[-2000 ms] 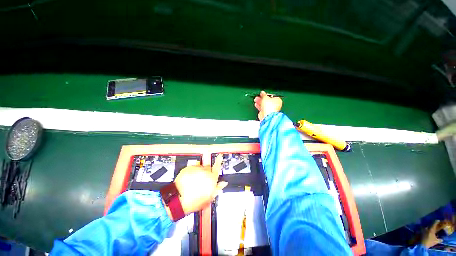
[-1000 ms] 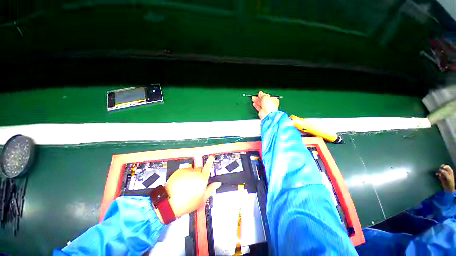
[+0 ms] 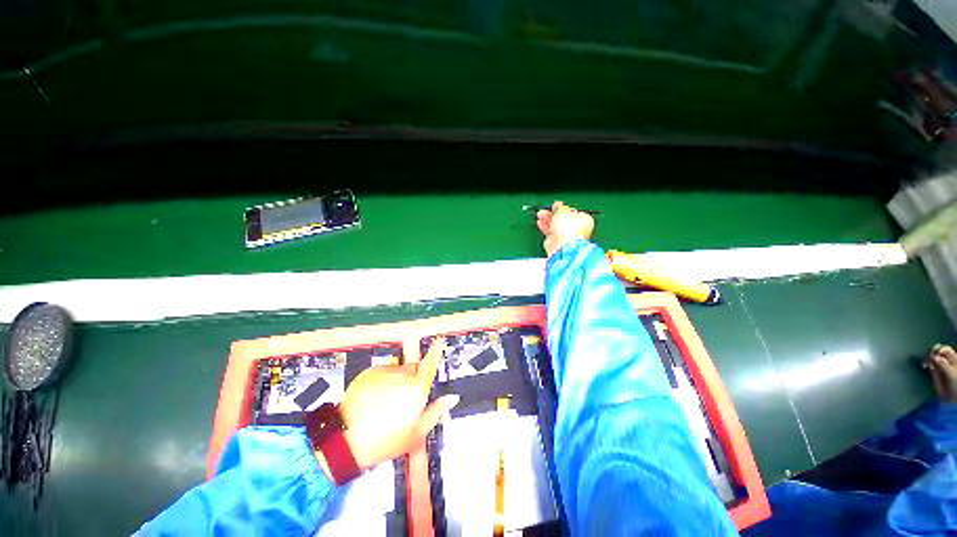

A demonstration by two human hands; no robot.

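Note:
A red-orange foam tray [image 3: 289, 346] holds three open tablet units. My left hand [image 3: 390, 411], with a dark red wrist strap [image 3: 334, 445], lies over the bar between the left unit and the middle unit [image 3: 477, 383]. Its index finger reaches the middle unit's upper left corner, thumb apart. My right arm stretches across the tray, hiding much of the right unit [image 3: 687, 404]. My right hand [image 3: 565, 226] is beyond the white rail, with a thin dark stick [image 3: 583, 213] at its fingers. A yellow electric screwdriver [image 3: 663, 278] lies by the rail, right of my forearm.
A small display module or phone [image 3: 302, 218] lies on the far green surface. A white rail [image 3: 157, 297] crosses the bench. At left are a round dish of grey specks [image 3: 39, 346] and loose black strips [image 3: 28, 446]. Another person's hand [image 3: 941, 369] and blue sleeve show at right.
The camera view has shifted slightly. My hands keep nearly the same places over the tray and beyond the rail. The other person's hand at right has moved up from the lower right.

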